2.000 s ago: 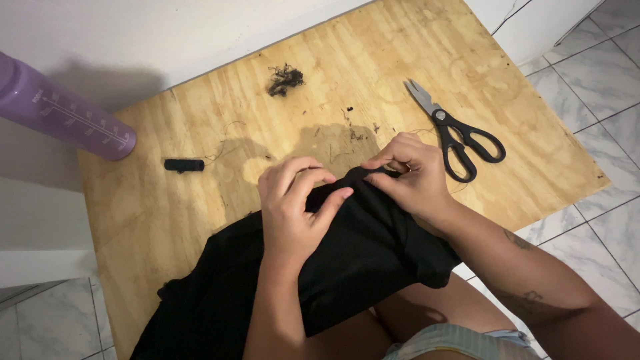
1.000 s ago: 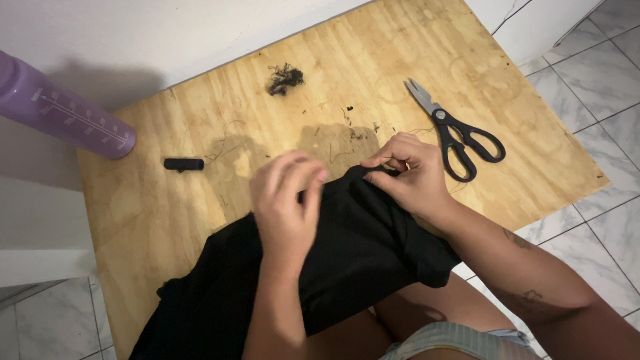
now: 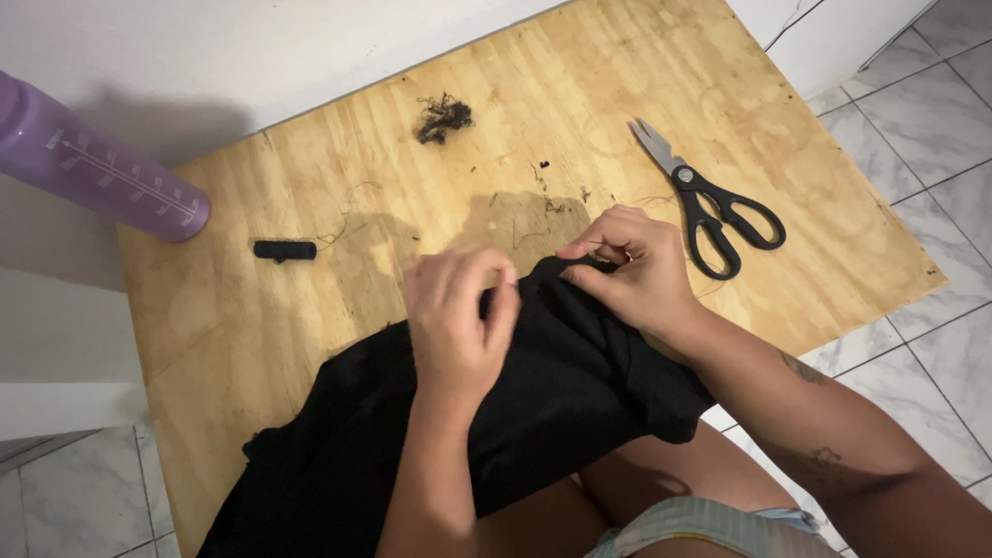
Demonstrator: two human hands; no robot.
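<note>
A black fabric garment (image 3: 558,387) lies over my lap and the near edge of the plywood table. My right hand (image 3: 632,267) pinches the garment's upper edge between thumb and fingers. Just left of it, my left hand (image 3: 465,310) is raised over the cloth, slightly blurred, its thumb near its curled fingers; whether it holds a thread or a needle cannot be told. Black-handled scissors (image 3: 697,198) lie beyond my right hand, blades pointing away. A black spool of thread (image 3: 285,249) rests to the left, with a loose thread trailing from it.
On the plywood table (image 3: 310,155) sit a clump of black thread scraps (image 3: 444,118) and several small bits. A purple bottle (image 3: 116,170) stands at the left corner. A white wall borders the far edge; tiled floor (image 3: 914,349) shows on the right.
My left hand was at the garment's edge beside my right hand two seconds ago; it has moved left, away from it. The right hand keeps its pinch.
</note>
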